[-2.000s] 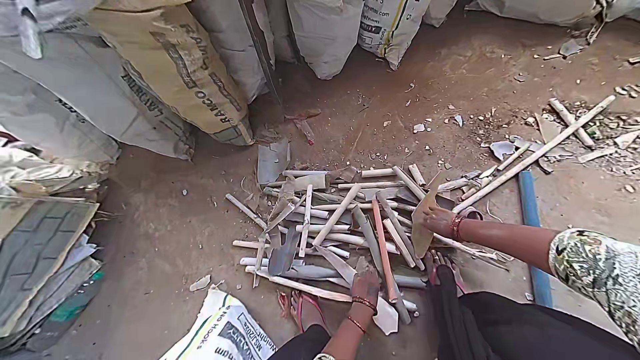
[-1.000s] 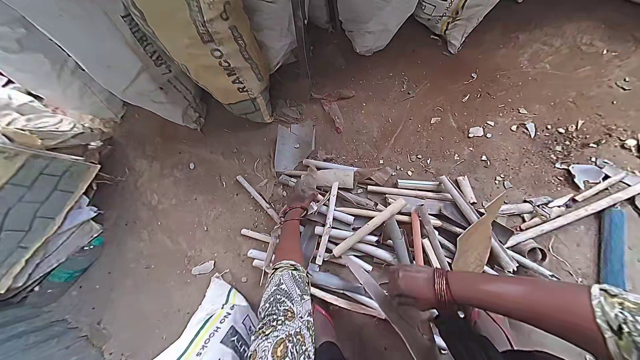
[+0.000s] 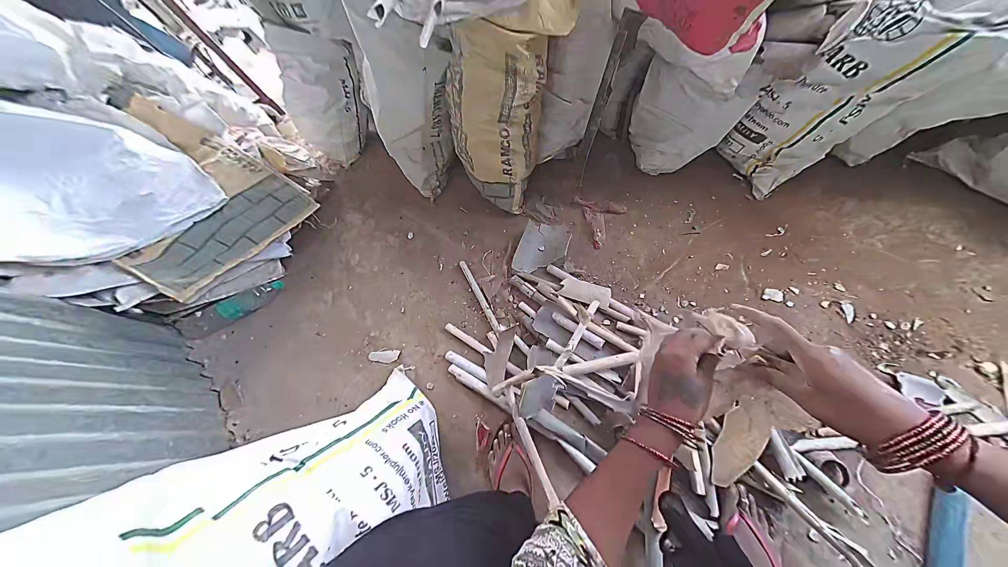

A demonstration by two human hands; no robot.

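My left hand (image 3: 681, 374) is closed on a pale, thin, crumpled scrap (image 3: 720, 331) above the right part of a heap of broken plastic pipes (image 3: 598, 362). Just right of it, my right hand (image 3: 795, 362) reaches toward the same scrap with its fingers spread; whether it grips the scrap is unclear. Beneath the hands lies a tan, flat broken piece (image 3: 742, 442). A grey flat piece (image 3: 542, 246) rests at the heap's far edge.
Filled woven sacks (image 3: 496, 110) stand in a row beyond the heap. A white printed sack (image 3: 315, 480) lies at the lower left, near corrugated metal sheet (image 3: 94, 402) and stacked flat sheets (image 3: 228, 228). A blue pipe (image 3: 947, 528) lies at the lower right; my feet flank the heap's near side.
My left hand has moved right from the heap's left part, and both hands are now close together at a pale scrap. The view has swung left.
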